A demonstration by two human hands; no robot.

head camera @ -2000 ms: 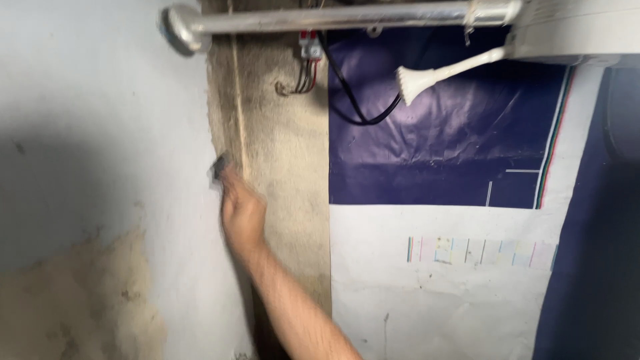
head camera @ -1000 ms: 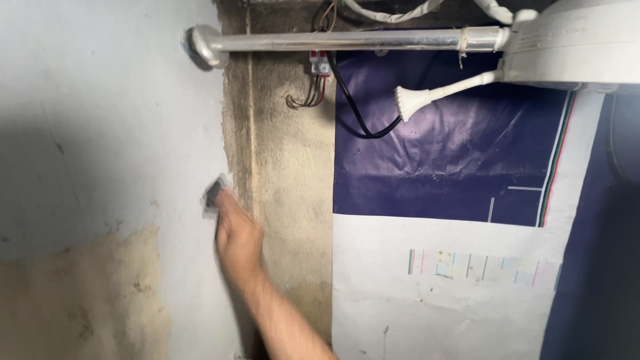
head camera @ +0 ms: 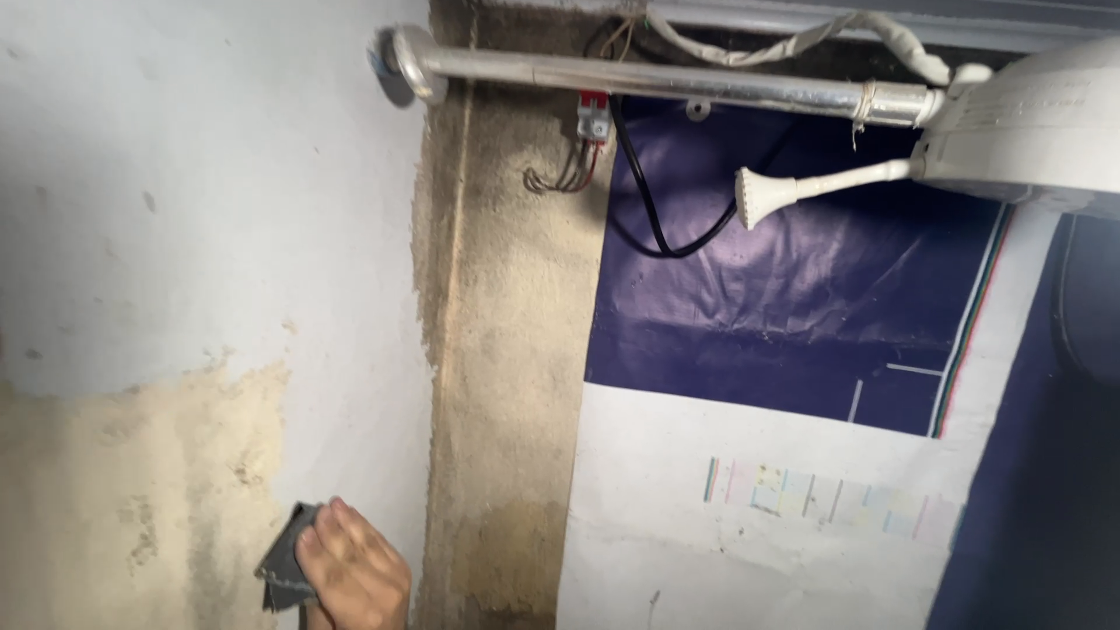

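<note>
At the lower left of the head view, my right hand (head camera: 354, 564) presses a folded dark grey sheet, which looks like sandpaper (head camera: 287, 560), flat under its fingers. The sheet lies against the wall (head camera: 350, 411), where the pale grey-white coat meets a bare, stained yellowish patch (head camera: 131, 490). Its free corners stick out to the left of my fingers. The wrist is at the bottom edge of the picture. My left hand is out of view.
A metal pipe (head camera: 647, 77) runs from the wall to a white fan housing (head camera: 1032, 131). Below hang a white flared fitting (head camera: 754, 198) and a black cable (head camera: 647, 206). A small connector with wires (head camera: 593, 118) is fixed near the corner. A blue and white printed sheet (head camera: 744, 341) covers the adjoining wall.
My right hand has moved down and left along the wall with the dark sheet, from near the corner edge to beside the bare patch.
</note>
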